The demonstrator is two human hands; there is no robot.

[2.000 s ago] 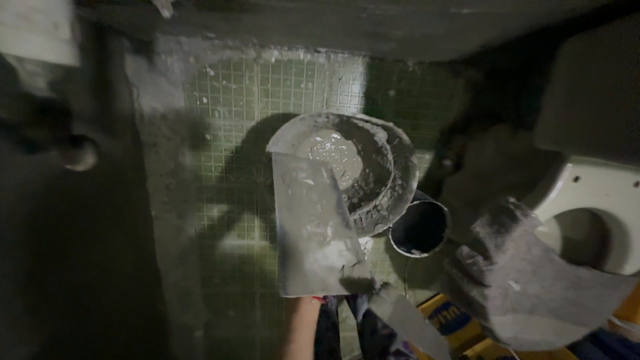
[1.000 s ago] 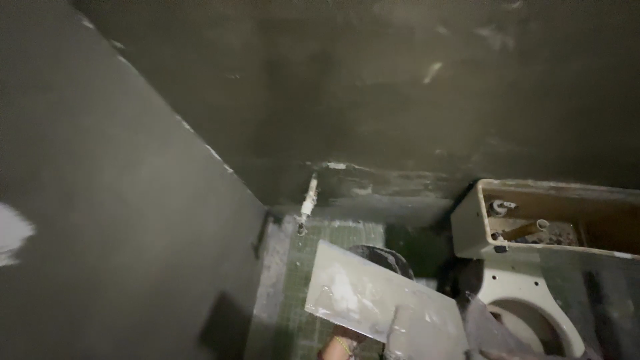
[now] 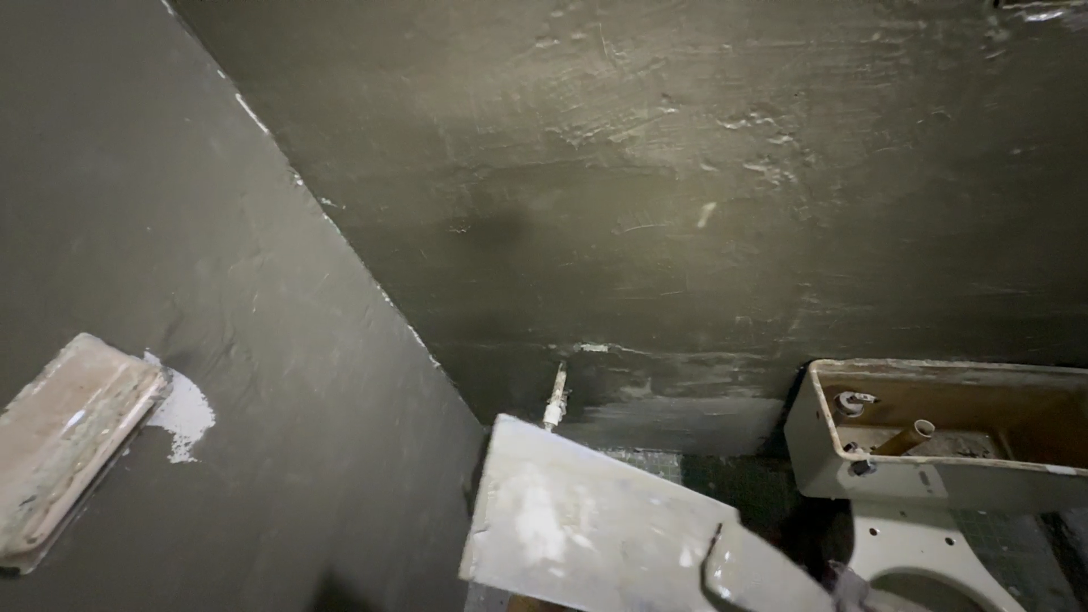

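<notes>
A pale flat board [image 3: 586,518] with smears of white compound on it spans the bottom centre, tilted. A brownish sliver of my left hand [image 3: 531,604] shows under its near edge, holding it from below; the rest is hidden. At the board's right part lies the compound-coated blade of a putty knife or trowel [image 3: 735,569]. Beside it, at the bottom edge, a small part of my gloved right hand [image 3: 850,585] shows at the tool's handle end. The fingers of both hands are mostly out of view.
A grey wall [image 3: 255,340] with a white patch [image 3: 183,416] and a ceramic wall fixture [image 3: 81,442] stands left. Ahead is a rough dark wall [image 3: 552,212] with a short pipe stub [image 3: 556,399]. An open toilet cistern [image 3: 943,459] and toilet bowl [image 3: 909,544] are at right.
The view has swung up from the floor and bucket to the walls. The board has moved away from the bucket. The gloved right hand, plain earlier, is now mostly below the frame.
</notes>
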